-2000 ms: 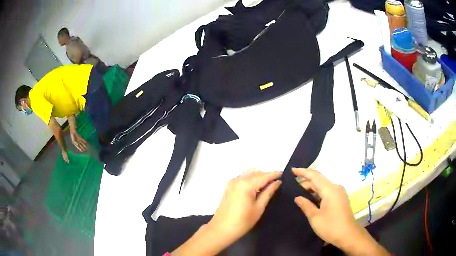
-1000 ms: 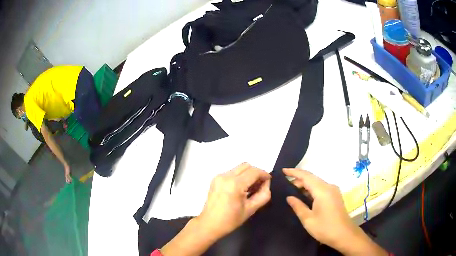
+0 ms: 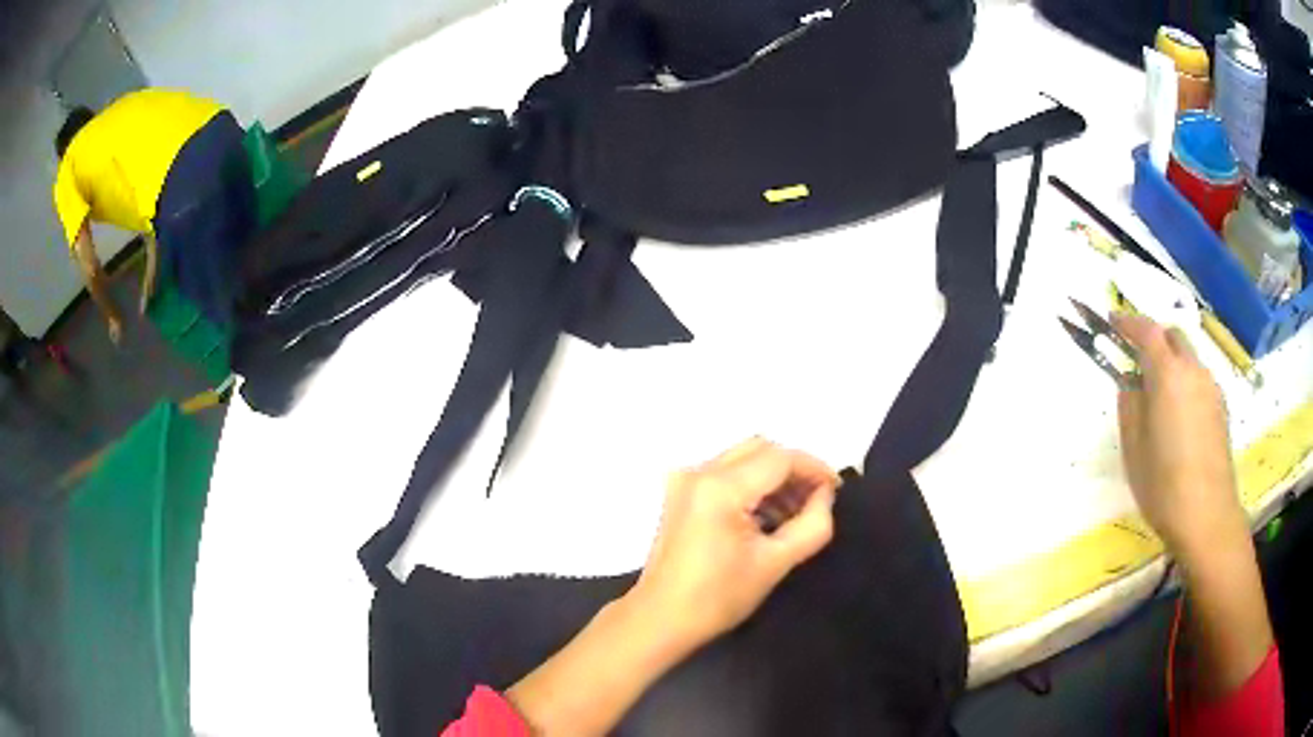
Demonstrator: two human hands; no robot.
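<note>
A black bag body [image 3: 850, 634] lies flat at the near edge of the white table. My left hand [image 3: 742, 526] pinches the bag's upper edge near the corner where the black strap [image 3: 936, 382] joins. Another strap [image 3: 461, 418] runs up from the bag's left corner. My right hand [image 3: 1174, 418] is at the right, over the thread snips [image 3: 1102, 343], whose blades point up and left. The fingers lie over the grip end of the snips, so I cannot tell if they are closed on it.
Finished black bags with yellow stickers [image 3: 786, 193] lie at the far side. A blue supply tray [image 3: 1210, 267] with bottles and a red can stands at the far right. A thin rod [image 3: 1025, 223] lies beyond the strap. A person in yellow [image 3: 137, 151] bends over green bins [image 3: 123, 576] at the left.
My right hand has left the bag corner and moved right to the snips, which are now tilted. My left hand stays at the corner. The person at left has moved.
</note>
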